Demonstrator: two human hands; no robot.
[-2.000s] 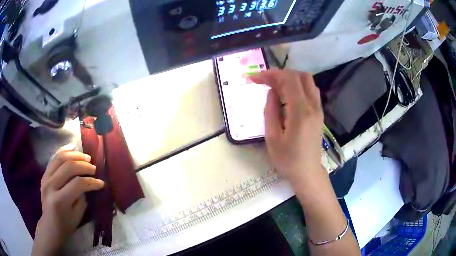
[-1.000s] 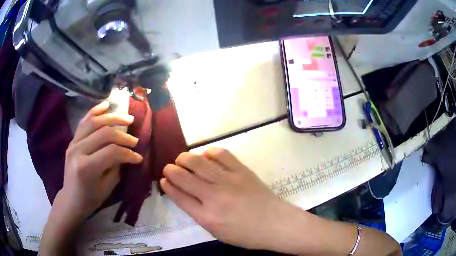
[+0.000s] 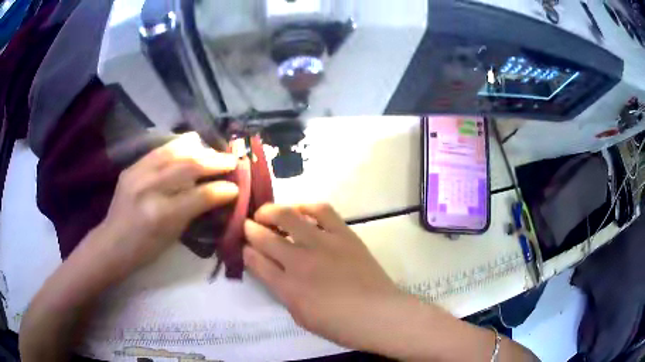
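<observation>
A narrow maroon strip point(image 3: 240, 212) runs from under the presser foot point(image 3: 242, 134) toward me, its lower end hanging loose between my hands. My left hand point(image 3: 166, 187) holds the maroon cloth with thumb and fingers just left of the needle area. My right hand point(image 3: 311, 261) is on the strip's right edge, fingers curled; its fingertips pinch the cloth. The larger dark maroon panel point(image 3: 78, 177) lies left of the needle, partly behind my left hand. The needle tip is blurred by the lamp's glare.
A lit smartphone point(image 3: 457, 177) lies right of the needle. Blue-yellow snips point(image 3: 525, 233) are beside it. Dark cloth point(image 3: 566, 201) lies at the table's right end. The machine head with its control panel point(image 3: 509, 71) spans above. Ruler marks point(image 3: 467, 279) follow the front edge.
My right hand has left the phone and come to the strip beside my left hand. My left hand has moved up closer to the needle. The camera view has shifted left.
</observation>
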